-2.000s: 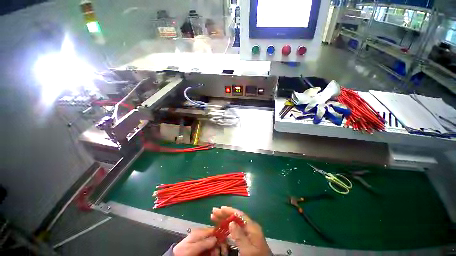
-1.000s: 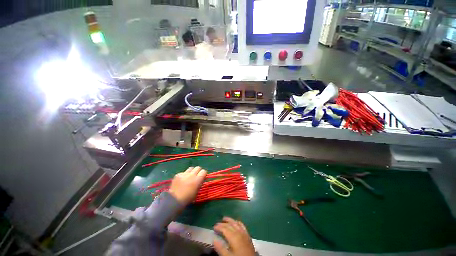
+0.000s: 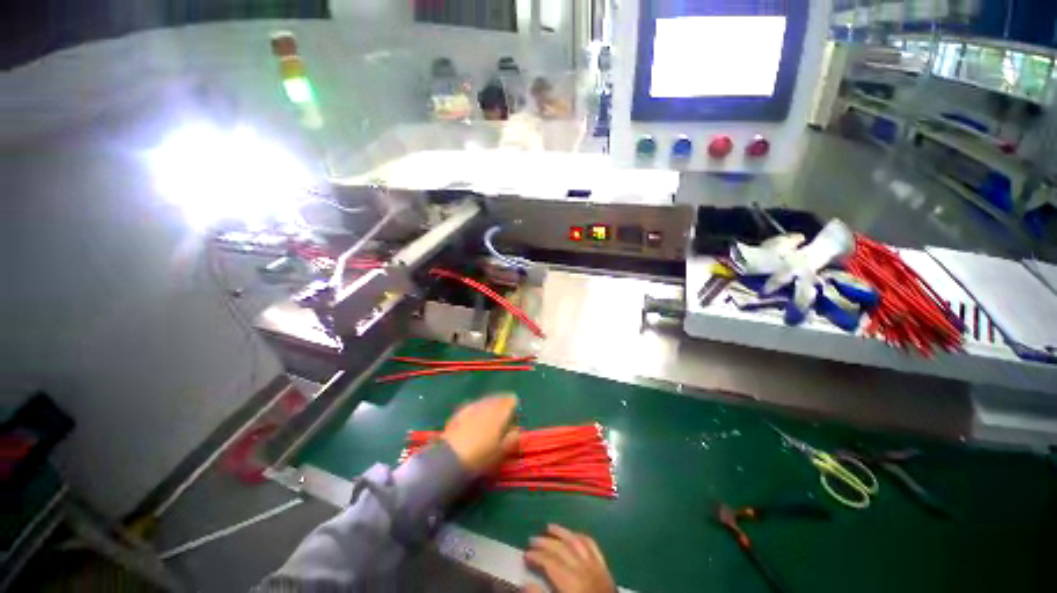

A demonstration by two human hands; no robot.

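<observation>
A flat pile of short red cut wire leads (image 3: 568,459) lies on the green mat (image 3: 672,463), its pale right ends roughly level. My left hand (image 3: 482,433) rests over the left part of the pile, slightly blurred; its fingers hide the leads below, and I cannot tell if it grips them. My right hand (image 3: 570,561) is at the mat's front edge, below the pile, fingers apart, with nothing seen in it, partly cut off by the bottom edge. A few loose leads (image 3: 458,366) lie behind the pile. Another red lead (image 3: 493,297) hangs at the machine outlet.
Orange-and-black pliers (image 3: 742,528), yellow-handled scissors (image 3: 844,477) and dark-handled pliers (image 3: 910,477) lie on the mat at right. Gloves (image 3: 800,272) and a red lead bunch (image 3: 898,295) are on the white shelf (image 3: 742,330). The machine arm (image 3: 400,272) stands at left under a glaring lamp.
My hands have parted from the front edge, and my left hand has moved onto the pile. The pile's leads lie closer together. A red lead now shows at the outlet. The view has shifted.
</observation>
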